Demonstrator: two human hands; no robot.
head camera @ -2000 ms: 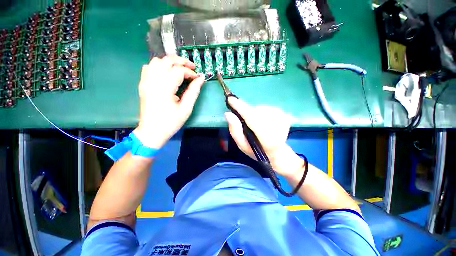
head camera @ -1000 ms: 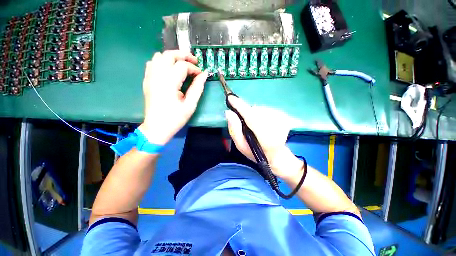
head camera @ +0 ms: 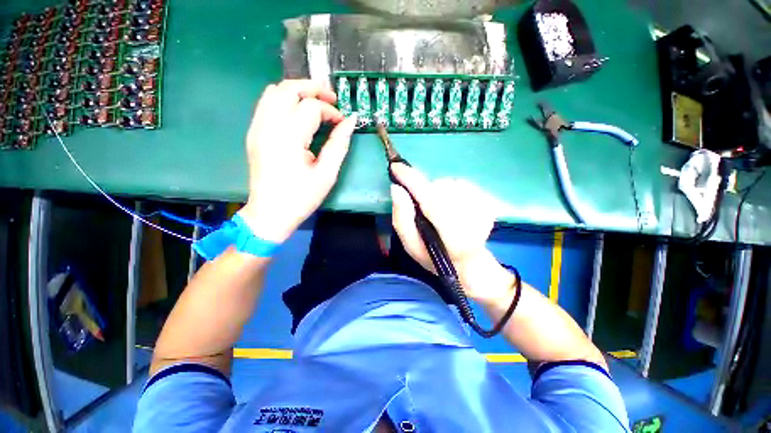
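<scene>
A green PCB panel [head camera: 427, 103] with a row of several small boards lies against a grey metallic support [head camera: 414, 46]. Thin upright leads show along its far edge. My left hand [head camera: 296, 152] is at the panel's left end, thumb and forefinger pinched on thin pale solder wire; its short end shows at the near edge of the panel. My right hand [head camera: 444, 216] holds the black soldering iron [head camera: 429, 232] like a pen. The iron's tip touches or nearly touches the panel's near edge, just right of my left fingertips. The exact contact point is too small to tell.
PCB panels [head camera: 84, 63] with reddish-brown parts lie at left. Right of the panel are a black parts box [head camera: 554, 44] with whitish bits and light-blue-handled cutters [head camera: 555, 131]. A black iron stand [head camera: 686, 106] and a white lump [head camera: 700, 182] are at far right. A blue strap [head camera: 239, 237] circles my left wrist.
The view has shifted slightly, so the bench items sit further right. The iron's tip and my left fingertips have moved a little right along with the panel. Both hands keep their holds.
</scene>
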